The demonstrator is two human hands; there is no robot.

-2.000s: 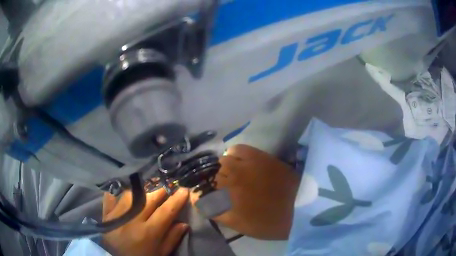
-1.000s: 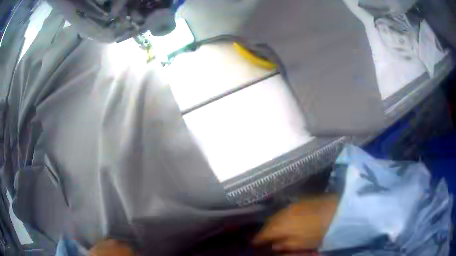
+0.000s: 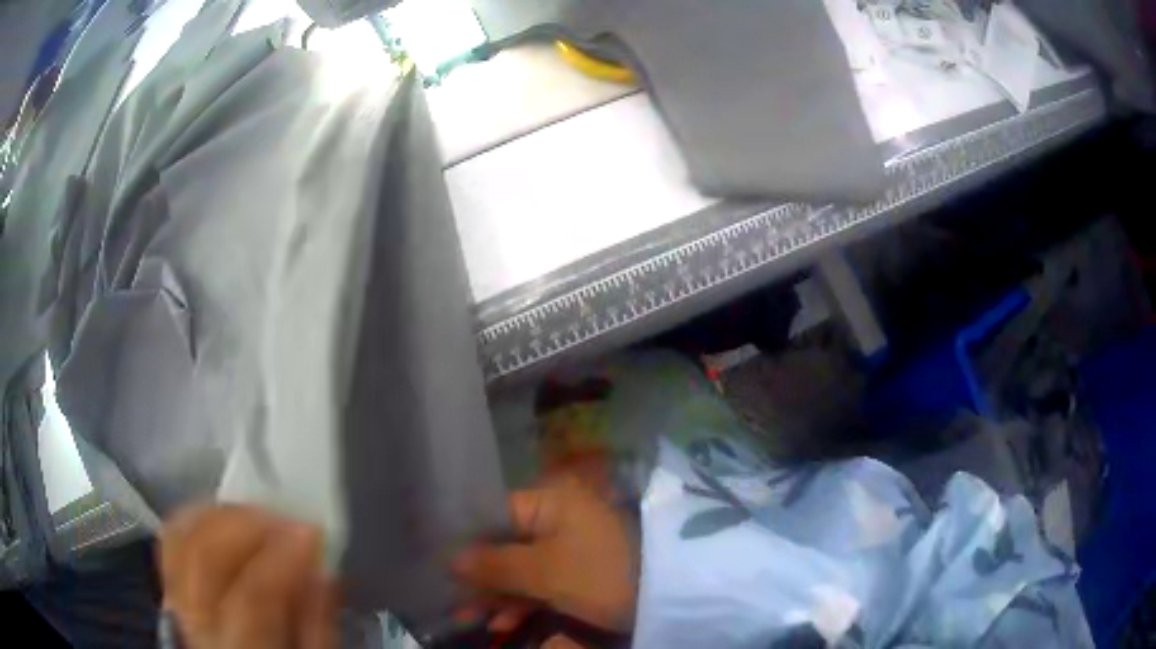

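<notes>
A large grey fabric panel (image 3: pixel 273 304) lies over the left of the table from the needle area down over the front edge. My left hand (image 3: pixel 247 577) is at the bottom left, blurred, with its fingers closed on the lower edge of the grey panel. My right hand (image 3: pixel 558 552) is just right of it, blurred, at the panel's lower right edge; its fingers touch or overlap the cloth, and their grip is unclear. The needle area (image 3: pixel 406 57) is bright at the top, mostly cut off.
Another grey piece (image 3: pixel 761 102) lies right of the yellow strip (image 3: pixel 593 62). Ruler tape (image 3: pixel 672 269) runs along the front edge. White labels (image 3: pixel 919 32) lie at the top right. A blue bin (image 3: pixel 976 342) with dark pieces is below right.
The view first dropped from the machine head to the table, then shifted lower. My hands left the needle and are now at the panel's lower edge; the right hand moved left to the cloth, which now shows a raised fold.
</notes>
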